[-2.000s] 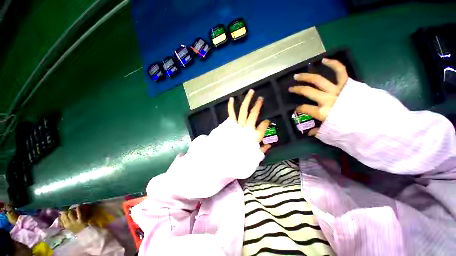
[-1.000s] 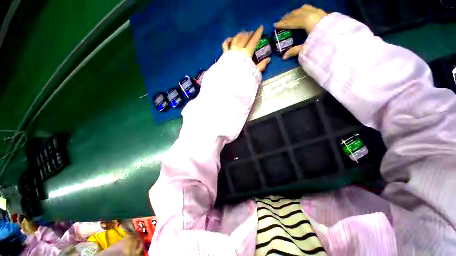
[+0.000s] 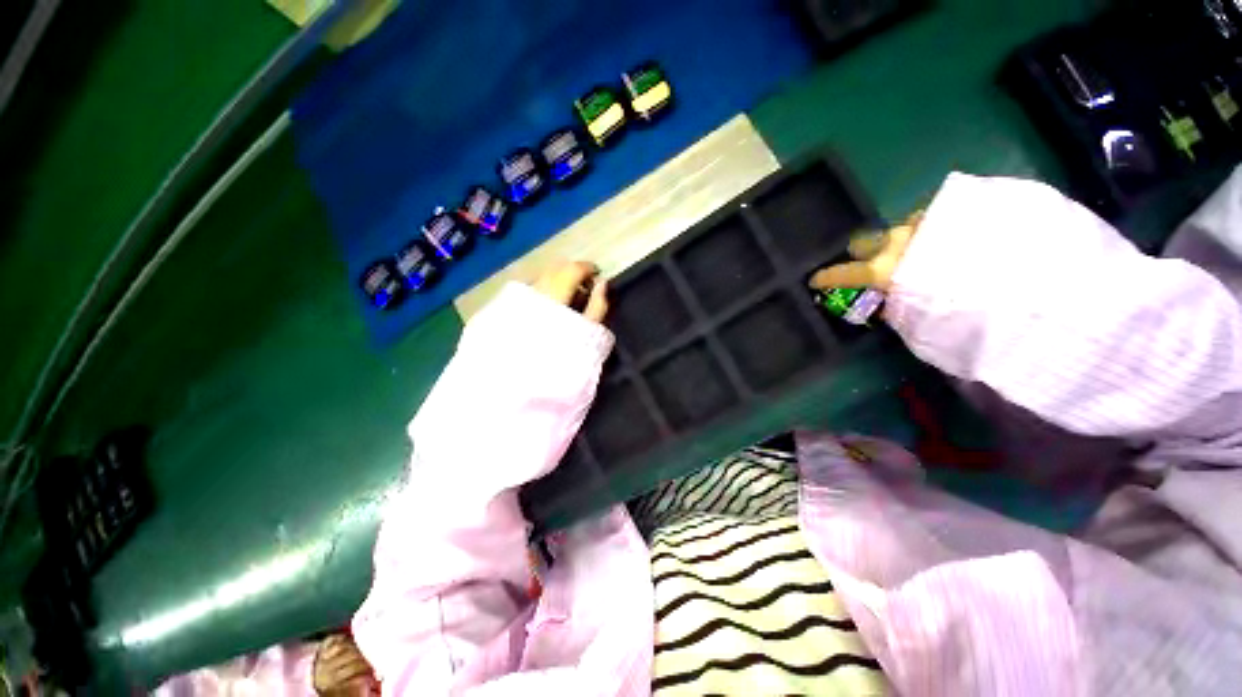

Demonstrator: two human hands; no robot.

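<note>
A black pocket tray [image 3: 702, 316] lies nearest me, slanted; the pockets I can see into are bare. My right hand [image 3: 879, 266] is at the tray's right end, its fingers closed around a smartwatch unit [image 3: 851, 302] with a green and pale screen. My left hand [image 3: 583, 290] is curled at the tray's far left edge; its fingertips are partly hidden, and its hold is unclear. Several smartwatch units [image 3: 522, 177] lie in a slanted row on the blue mat [image 3: 347, 157], most with blue-white screens, two at the right end with green and yellow screens [image 3: 648, 91].
A beige strip [image 3: 647, 211] runs between the tray and the mat. Black trays with units [image 3: 1117, 123] are at the upper right, another [image 3: 96, 504] is at the far left, and one shows at the top. A person's hand [image 3: 343, 667] is at the lower left.
My hands have moved back from the mat to the tray, letting go of two units there. The right hand has closed on the unit at the tray's right end. The tray appears shifted and more slanted.
</note>
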